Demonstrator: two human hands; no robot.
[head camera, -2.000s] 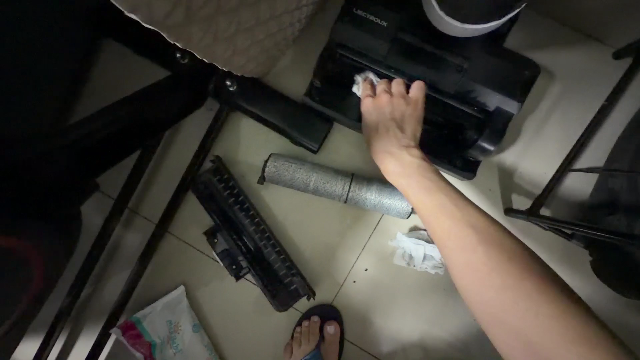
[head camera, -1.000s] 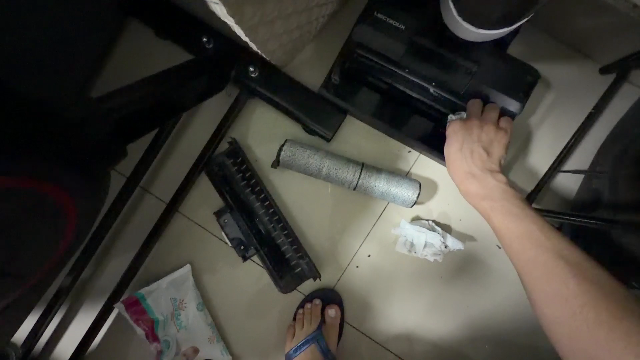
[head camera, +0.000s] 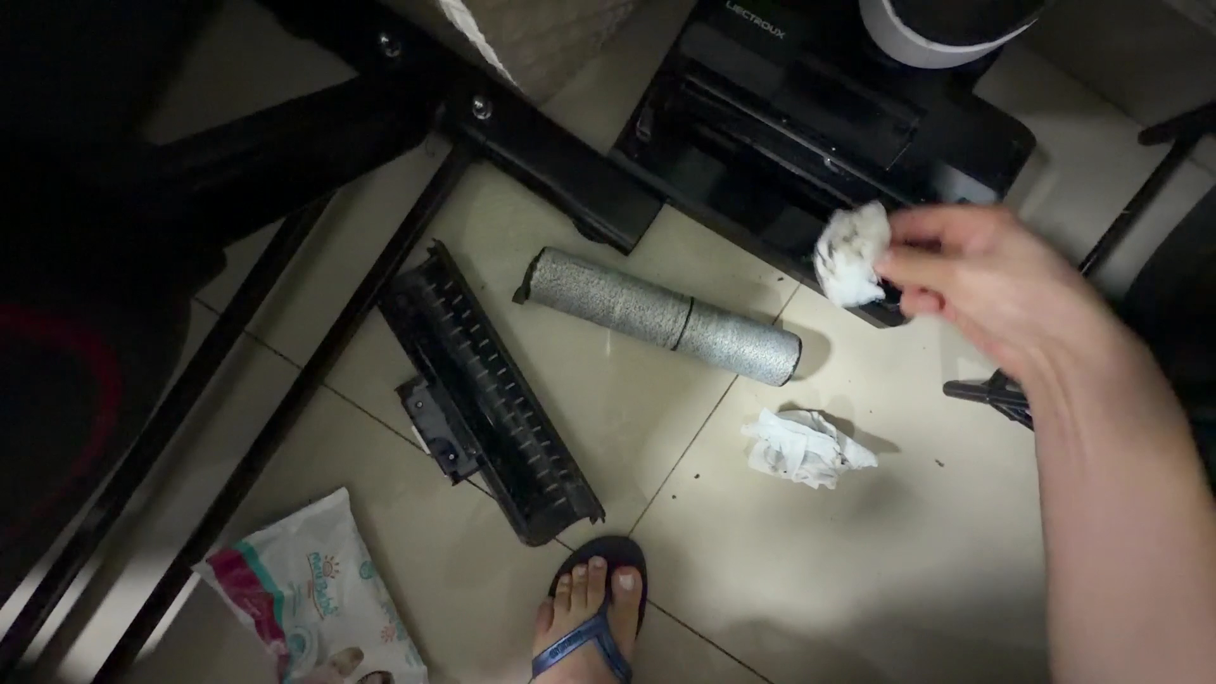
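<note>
My right hand (head camera: 978, 275) pinches a crumpled, dirt-marked white wipe (head camera: 852, 254) at the front edge of a black Liectroux floor cleaner head (head camera: 760, 142), whose roller bay lies uncovered. A grey fuzzy roller brush (head camera: 665, 316) rests on the tiles below it. To the left of the roller lies a black toothed plastic cover (head camera: 494, 389), underside up. A second crumpled wipe (head camera: 807, 448), also soiled, is on the floor beneath my right hand. My left hand is out of view.
Black metal furniture legs (head camera: 560, 180) cross the left side, with another black frame (head camera: 1149, 199) at right. A wipes packet (head camera: 323, 598) lies at lower left beside my sandalled foot (head camera: 594, 617). Small dark crumbs dot the tiles.
My right hand first moved right along the cleaner head, then drew slightly down off it, and the wipe in its fingers now shows plainly. The roller and cover have stayed on the floor.
</note>
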